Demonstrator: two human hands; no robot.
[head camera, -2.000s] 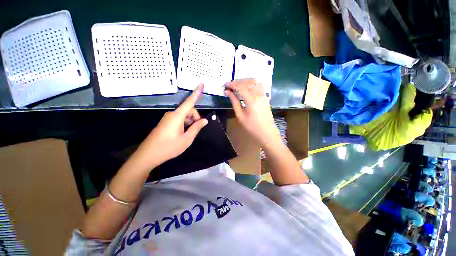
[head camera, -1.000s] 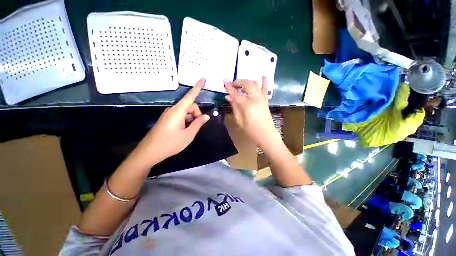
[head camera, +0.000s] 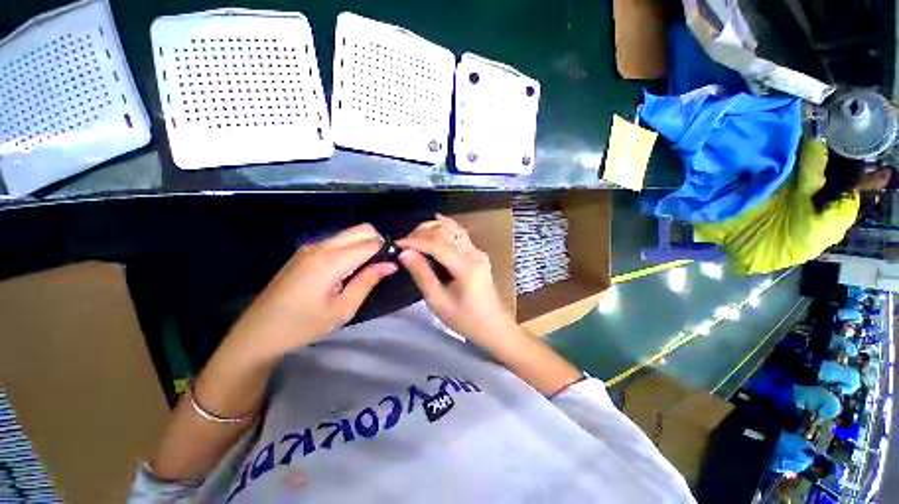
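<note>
Four white perforated plastic covers lie in a row on the dark green bench; the rightmost cover (head camera: 496, 116) has a dark dot at each corner. The cover beside it (head camera: 392, 94) has one dot at its lower right corner. My left hand (head camera: 330, 281) pinches the black adhesive pad sheet (head camera: 382, 253) over my lap. My right hand (head camera: 458, 276) meets it there, with thumb and fingertips at the sheet's edge, near a small white spot. Whether a loose foot is between the right fingertips cannot be told.
An open carton (head camera: 564, 295) with thin white pieces stands below the bench edge, another brown carton (head camera: 84, 364) at left. A yellow note (head camera: 629, 153) and blue cloth (head camera: 734, 153) lie at the right. A person in yellow (head camera: 789, 231) is beyond, near a fan (head camera: 856, 123).
Both hands have moved back from the covers to the lap and come together at the black sheet. The lower right corner dot on the third cover is now uncovered.
</note>
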